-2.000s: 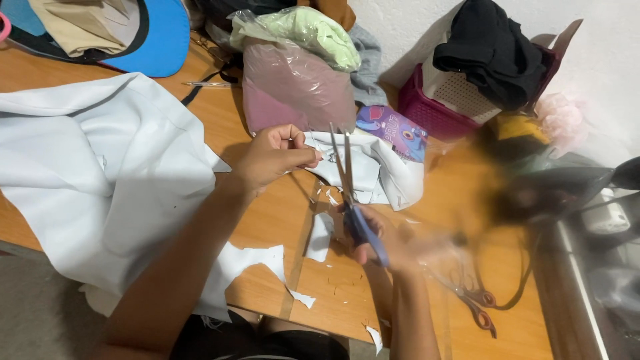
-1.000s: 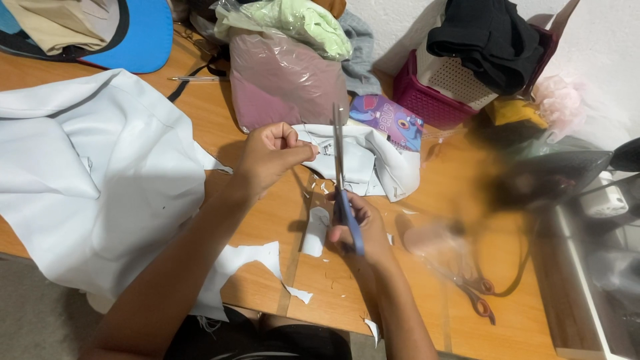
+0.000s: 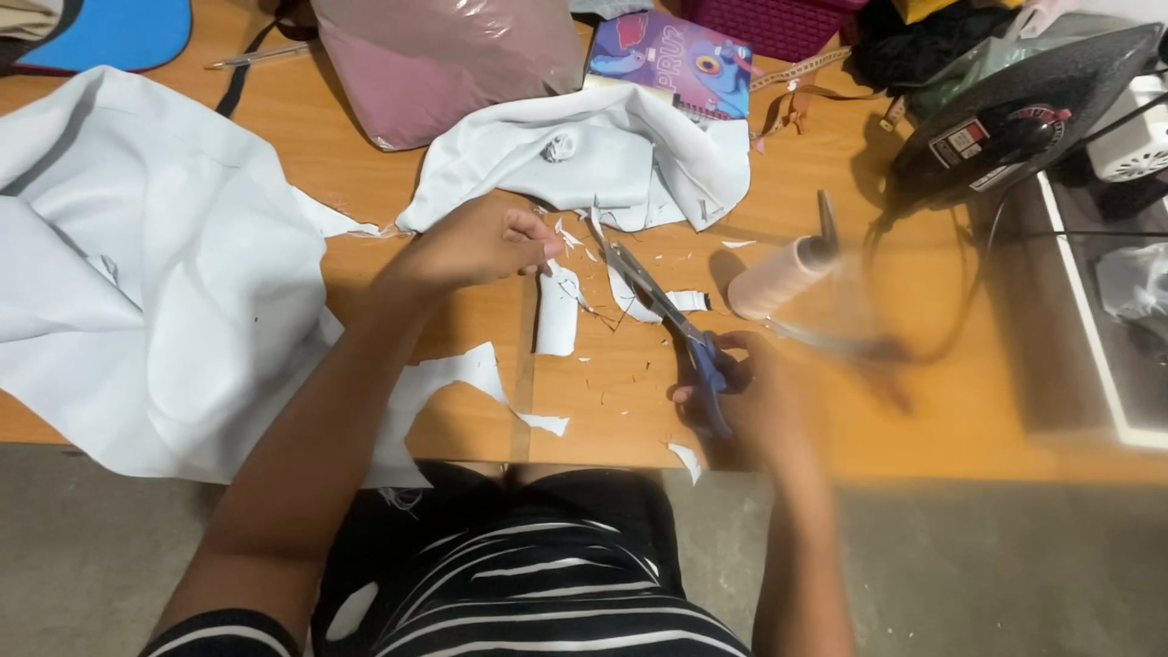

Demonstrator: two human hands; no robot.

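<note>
Blue-handled scissors (image 3: 671, 310) are held in my right hand (image 3: 753, 388), their blades pointing up and left, slightly parted. My left hand (image 3: 484, 242) pinches a small white scrap between thumb and fingers, just left of the blade tips. Below those fingers a curled white fabric strip (image 3: 557, 315) lies on the wooden table. A folded white fabric piece (image 3: 584, 151) with a small printed mark rests beyond my hands. Large white fabric (image 3: 201, 283) spreads at the left, partly under my left forearm. Small white scraps (image 3: 545, 423) and dark thread bits lie around.
A thread cone (image 3: 780, 276) stands right of the scissors, near blurred second scissors (image 3: 867, 347). A black iron (image 3: 1022, 119) with its cord is at the right. At the back are a plastic-wrapped pink bundle (image 3: 456, 64), a colourful notebook (image 3: 671, 59), a measuring tape (image 3: 803, 68) and a magenta basket (image 3: 776, 27).
The view has tilted down strongly. The scissors, which pointed nearly straight up before, now slant up and left. My left hand is still pinching close to the blades.
</note>
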